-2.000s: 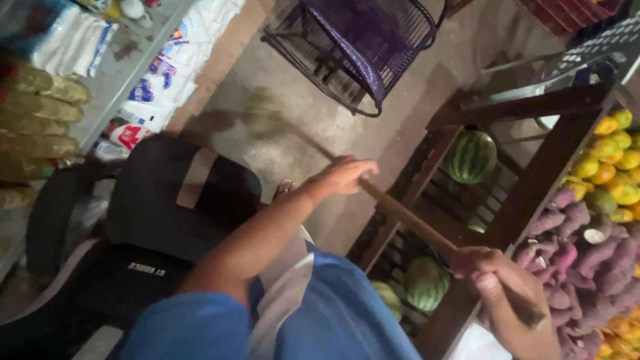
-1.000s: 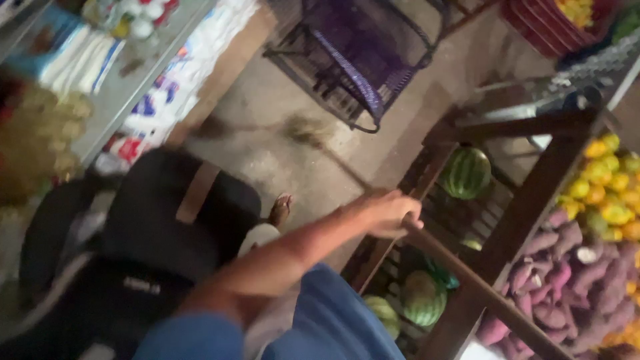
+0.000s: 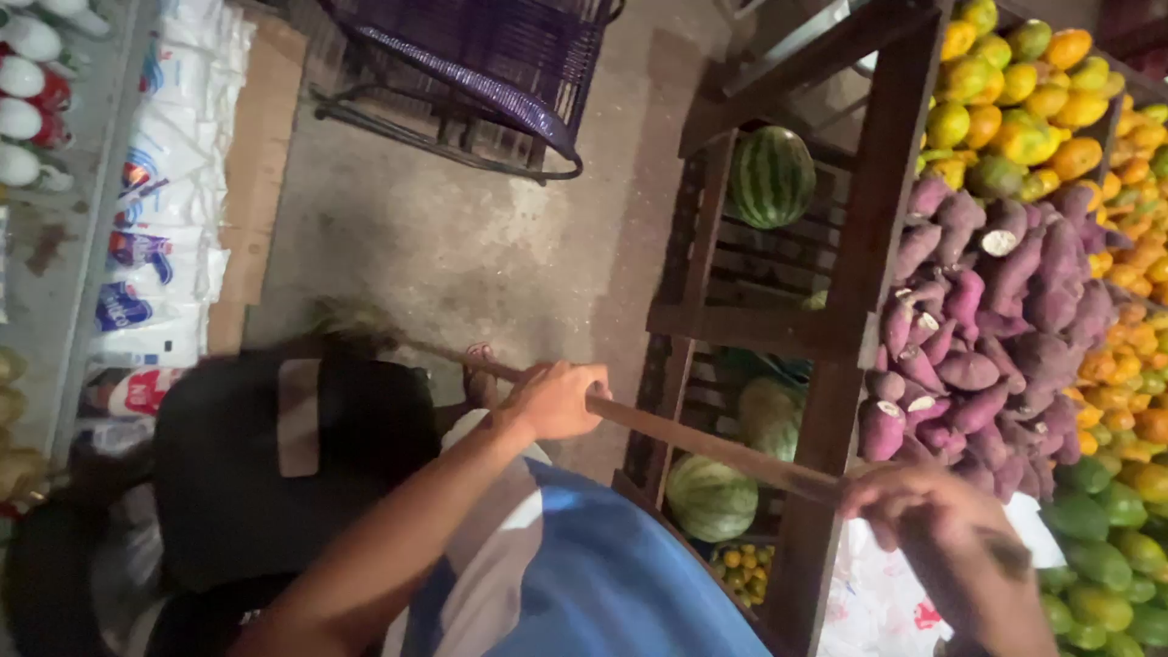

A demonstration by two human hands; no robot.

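A long wooden broom handle (image 3: 712, 443) slants across the view. My left hand (image 3: 555, 401) is closed around its middle, in front of my body. At the handle's upper end, to the right, my right hand (image 3: 922, 511) grips it beside the dark wooden produce stand. The blurred straw bristles of the broom (image 3: 356, 321) are low at the floor (image 3: 438, 246), just beyond the black chair's backrest and partly hidden by it. My sandalled foot (image 3: 479, 365) shows close to the lower part of the handle.
A black padded chair (image 3: 292, 456) stands at left, beside a shelf with white plastic packages (image 3: 169, 210). A purple corded chair (image 3: 474, 73) is ahead. On the right, the wooden stand (image 3: 844, 365) holds watermelons (image 3: 771, 176), sweet potatoes (image 3: 972, 370) and orange-yellow fruit (image 3: 1022, 137).
The broom's bristles have moved from the floor near the purple chair to beside the black chair's backrest. My right hand, out of view one second ago, shows again on the handle.
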